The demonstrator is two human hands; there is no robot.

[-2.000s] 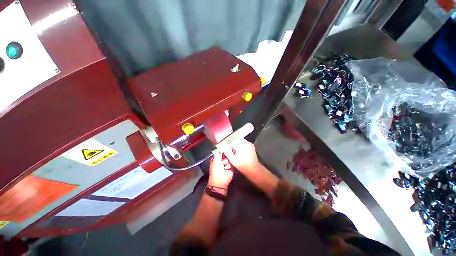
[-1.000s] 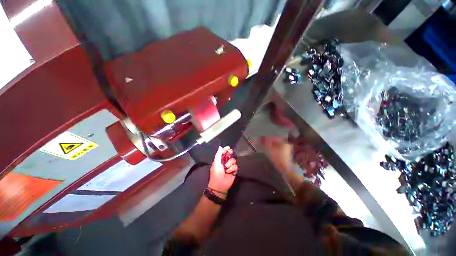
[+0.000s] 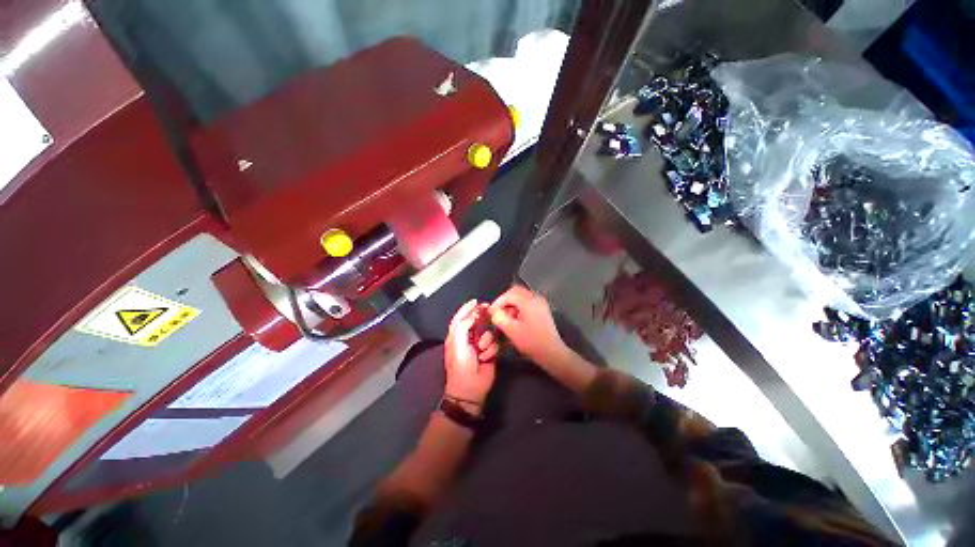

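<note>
My left hand [image 3: 468, 353] is below the pale bar, palm up, with its fingers curled around small dark red parts [image 3: 481, 330]. My right hand [image 3: 524, 324] touches it from the right, thumb and fingertips pinched together at the left palm; what it grips is too small to tell. The pink wheel [image 3: 424, 228] and the pale bar [image 3: 458, 260] at the end of the red machine's arm [image 3: 353, 139] are just above my hands, not touched by them. A heap of dark red pieces [image 3: 654, 321] lies on the lower metal surface to the right.
Dark shiny parts [image 3: 928, 385] lie in piles on the steel table [image 3: 738, 305] at the right. A part-filled clear plastic bag [image 3: 780, 203] stands among them. A dark upright post [image 3: 588, 102] is beside the arm. A curved cable [image 3: 369, 326] hangs below it. Yellow knobs [image 3: 337, 243] are on the arm.
My right hand went from the bar to the dark red heap and is now back at my left hand. Both hands are now lower, away from the bar. The view has shifted slightly.
</note>
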